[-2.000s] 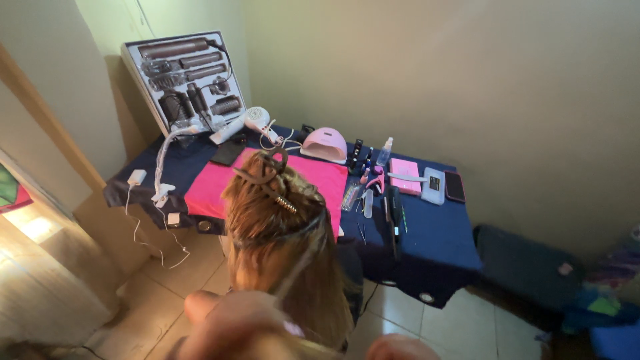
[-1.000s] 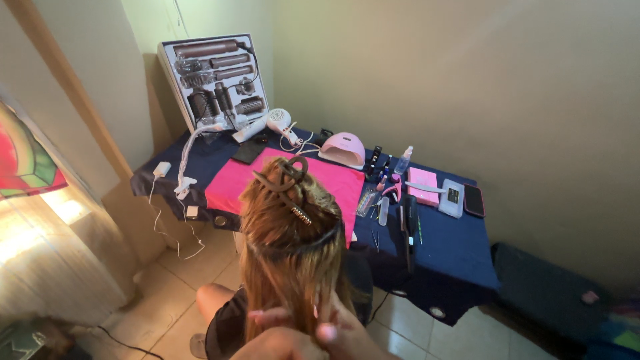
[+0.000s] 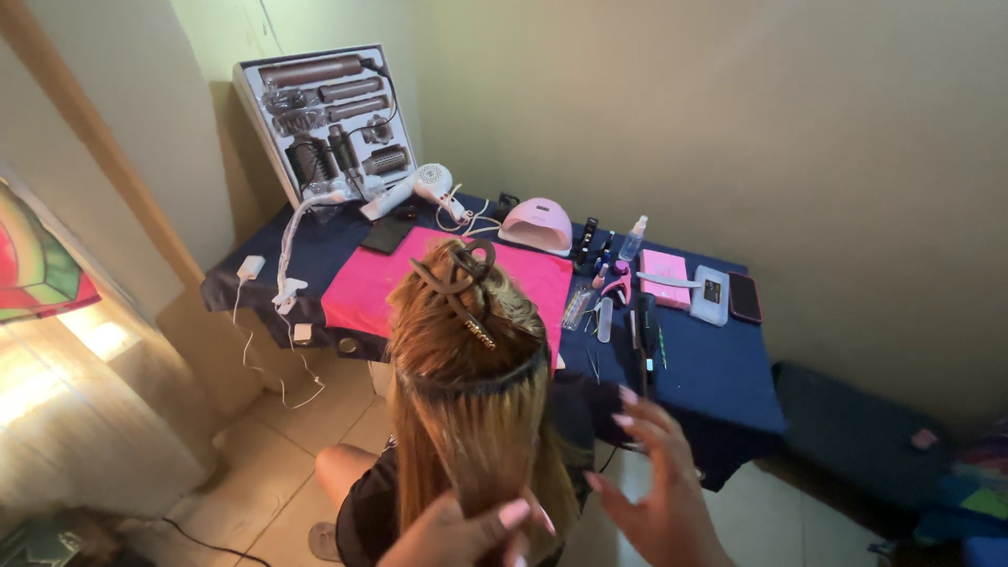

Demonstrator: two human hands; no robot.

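A seated person is seen from behind, the upper hair (image 3: pixel 449 346) gathered on the crown in a brown claw clip (image 3: pixel 453 283) with a beaded end. Below it a dark band-like line (image 3: pixel 472 384) crosses the back of the head. Pinched in my left hand (image 3: pixel 472 531) is a lock of the long brown hair (image 3: pixel 488 441), drawn toward me. My right hand (image 3: pixel 661 480) is raised just right of the hair, fingers spread, holding nothing. Both hands have pink nails.
A table with a dark blue cloth (image 3: pixel 709 386) bears a pink towel (image 3: pixel 362 283), white hair dryer (image 3: pixel 402 193), pink nail lamp (image 3: pixel 538 226), spray bottle (image 3: pixel 631 240), phone (image 3: pixel 745 298) and nail tools. Behind stands a boxed styling set (image 3: pixel 331 118). A black cable (image 3: pixel 209 543) lies on the floor.
A second ago both hands were together at the lower hair; now my right hand is apart from it, to the right, with fingers spread. My left hand remains at the hair.
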